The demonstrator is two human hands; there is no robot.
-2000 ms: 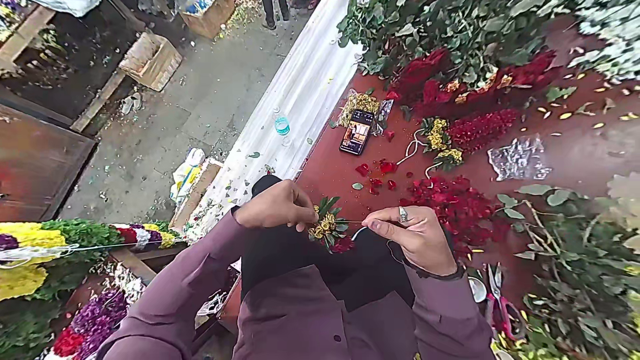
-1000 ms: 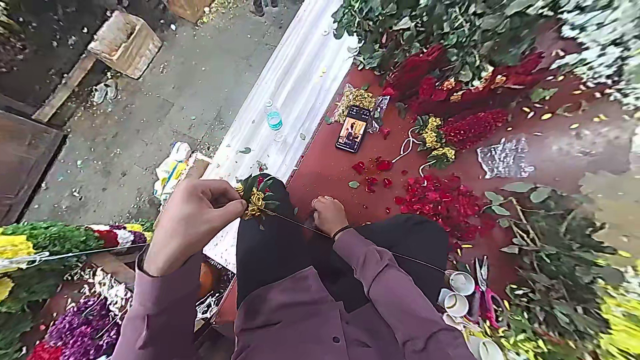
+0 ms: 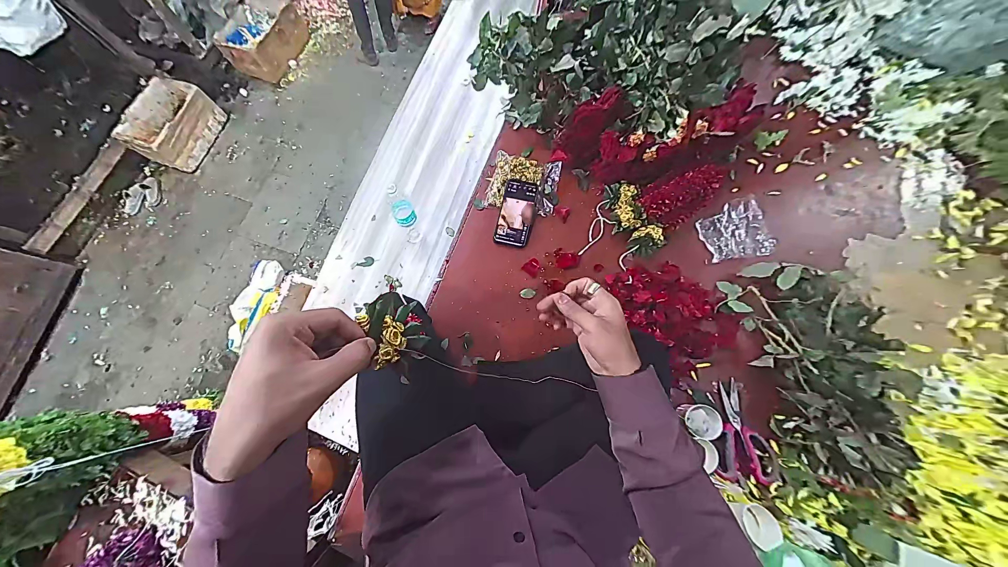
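Note:
My left hand (image 3: 303, 374) pinches a small bunch of golden flowers and green leaves (image 3: 390, 339) between thumb and forefinger, above my lap. A thin thread (image 3: 504, 376) runs from the bunch across my dark trousers toward my right wrist. My right hand (image 3: 587, 323), with a ring on one finger, is raised beside the loose red petals (image 3: 669, 307), its fingers curled; whether they pinch anything does not show. Beyond it on the red surface lie a phone (image 3: 516, 213) with a lit screen and finished-looking yellow and red flower pieces (image 3: 630, 209) with white cords.
Pink-handled scissors (image 3: 744, 449) and white cups (image 3: 703, 422) lie near my right forearm. Leafy stems (image 3: 835, 354), a clear plastic wrapper (image 3: 736, 230) and yellow flowers (image 3: 961, 449) are at right. A plastic bottle (image 3: 403, 211) lies on the white cloth (image 3: 378, 252). A garland (image 3: 71, 441) is at lower left.
My right hand was low over my lap a second ago; now it is raised over the red surface. Two seconds ago both hands were close together at the bunch, which my left hand has since carried left.

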